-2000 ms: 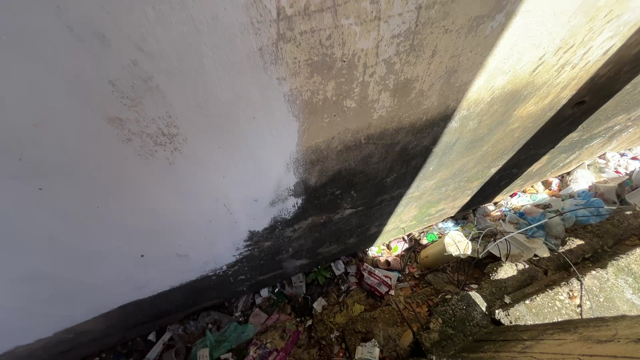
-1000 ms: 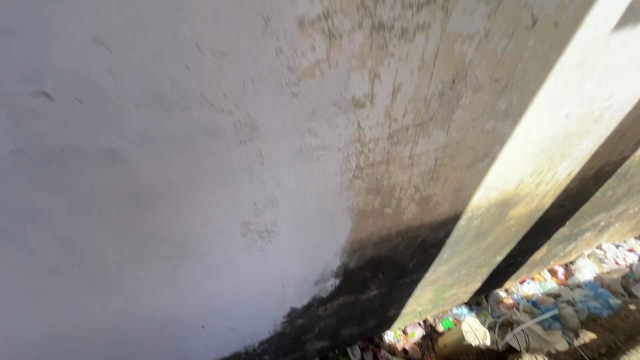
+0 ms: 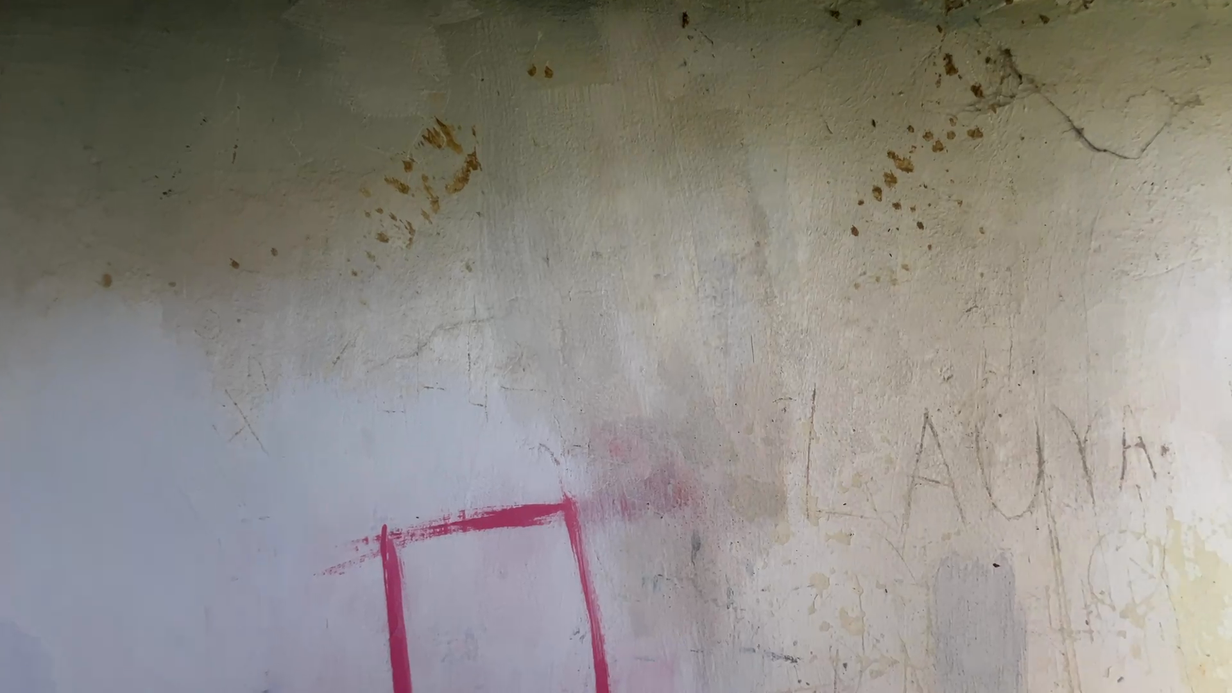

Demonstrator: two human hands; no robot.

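Neither my left hand nor my right hand is in view, so what they hold or touch cannot be seen. A plastered wall (image 3: 654, 318) fills the whole picture. Whitish paint (image 3: 125, 462) covers its lower left part, with an uneven upper edge. Red painted lines (image 3: 500, 520) form the top and two sides of a box low on the wall, left of the middle; the lower end is cut off by the frame. A pink smudge (image 3: 659, 481) lies just right of the box's top corner.
Brown spots (image 3: 448, 164) mark the upper wall. A thin crack (image 3: 1088, 135) runs at upper right. Scratched writing (image 3: 982, 472) and a grey painted patch (image 3: 975, 616) are at lower right. The wall's top is darker.
The view has swung to another part of a wall; the littered ground and the dark lower band of wall seen before are out of view.
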